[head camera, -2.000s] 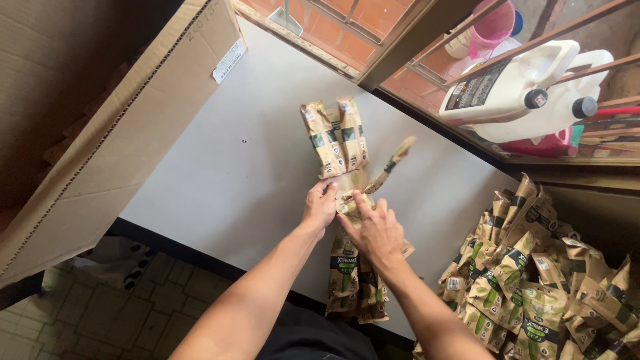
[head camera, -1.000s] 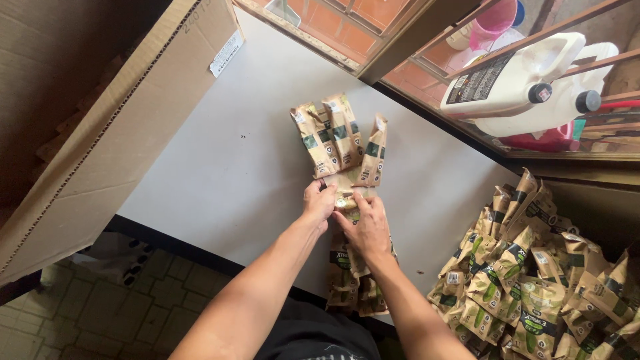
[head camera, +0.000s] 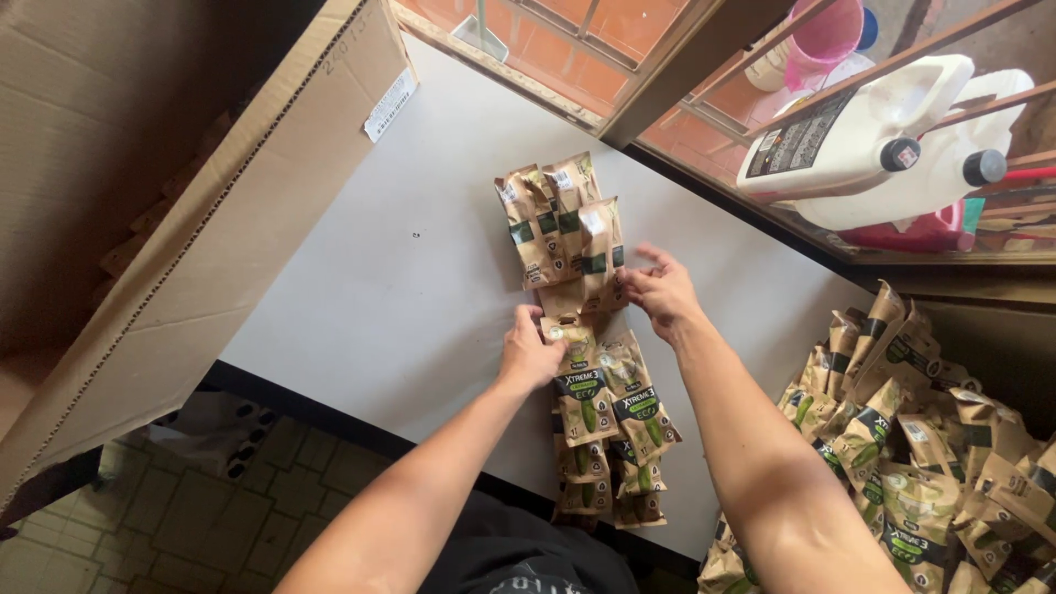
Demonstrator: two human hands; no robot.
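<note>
Brown paper packets of Xtreme3 Eco razors (head camera: pixel 584 396) lie overlapped in two columns toward the table's near edge, their printed fronts up. Beyond them, more packets (head camera: pixel 532 231) lie back side up, partly stacked on each other. My left hand (head camera: pixel 530 348) is at the left side of the top front-facing packet, with thumb over its edge; how firmly it grips cannot be told. My right hand (head camera: pixel 662 290), fingers spread, touches or nearly touches the right edge of the rightmost back-up packet (head camera: pixel 602 252).
A grey table (head camera: pixel 371 239) lies beneath the packets. A large cardboard box (head camera: pixel 272 198) stands at left. At lower right is a big heap of similar packets (head camera: pixel 916 503). Behind a barred window stand white plastic jugs (head camera: pixel 850 140) and a pink bucket (head camera: pixel 825 41).
My right hand has moved outward from the middle of the packets to their right side. The back-up packets now lie closer together, and the top front-facing packets are uncovered.
</note>
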